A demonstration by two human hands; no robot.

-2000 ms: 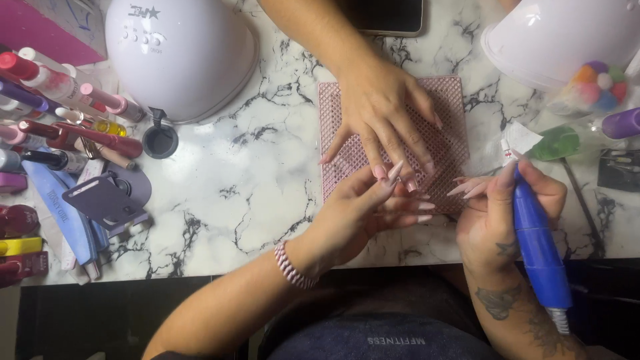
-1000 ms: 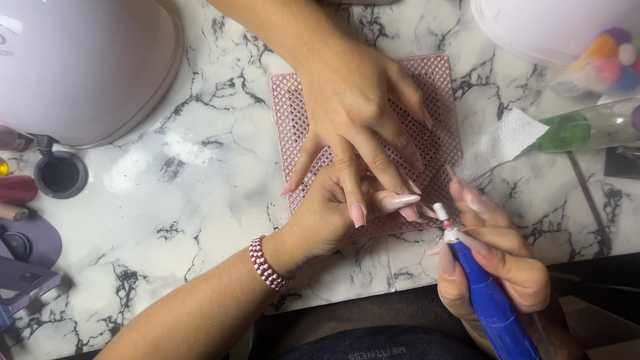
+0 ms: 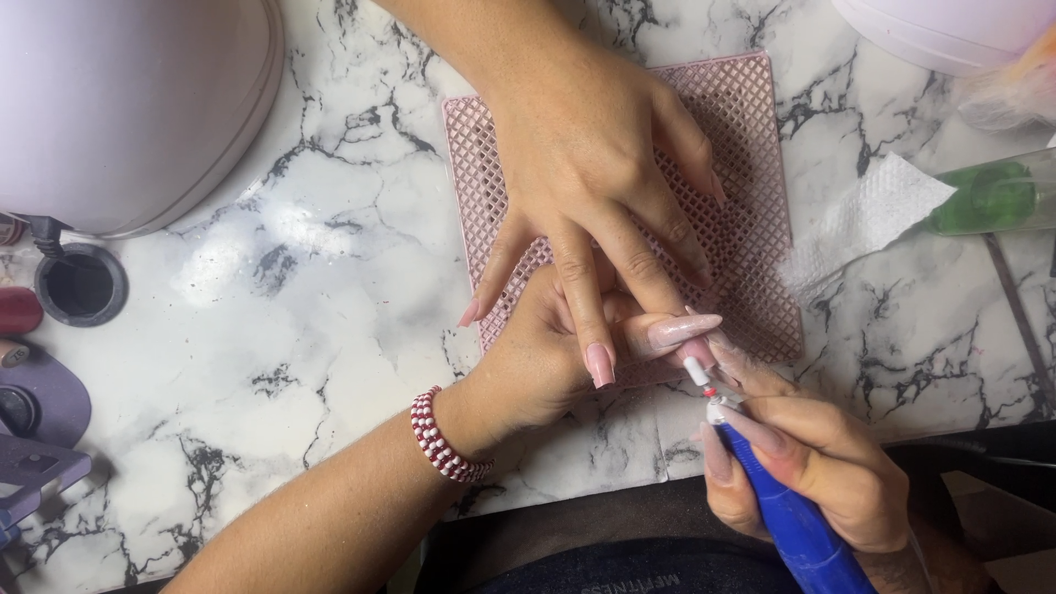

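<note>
My left hand (image 3: pixel 561 346), with a red and white beaded bracelet (image 3: pixel 441 437) at the wrist, grips a fingertip of another person's hand (image 3: pixel 577 148). That hand lies palm down with its fingers spread over a pink lattice mat (image 3: pixel 751 165). In my right hand (image 3: pixel 825 462) is a blue electric nail drill (image 3: pixel 784 511), held like a pen. Its white cylindrical bit (image 3: pixel 696 371) is at the pink nail of the gripped finger; whether they touch I cannot tell. My left thumb, with a long pale nail, lies across that fingertip. My other left fingers are partly hidden under the person's hand.
A white nail lamp (image 3: pixel 124 99) stands at the upper left, a second white dome (image 3: pixel 932 33) at the upper right. A paper towel (image 3: pixel 874 214) and a green bottle (image 3: pixel 990 194) lie right of the mat. A dark round holder (image 3: pixel 80 285) and nail polish bottles are at the left edge.
My right hand has brought the drill from the right to the person's fingertip. My left thumb has come to lie over that finger. The view has moved closer.
</note>
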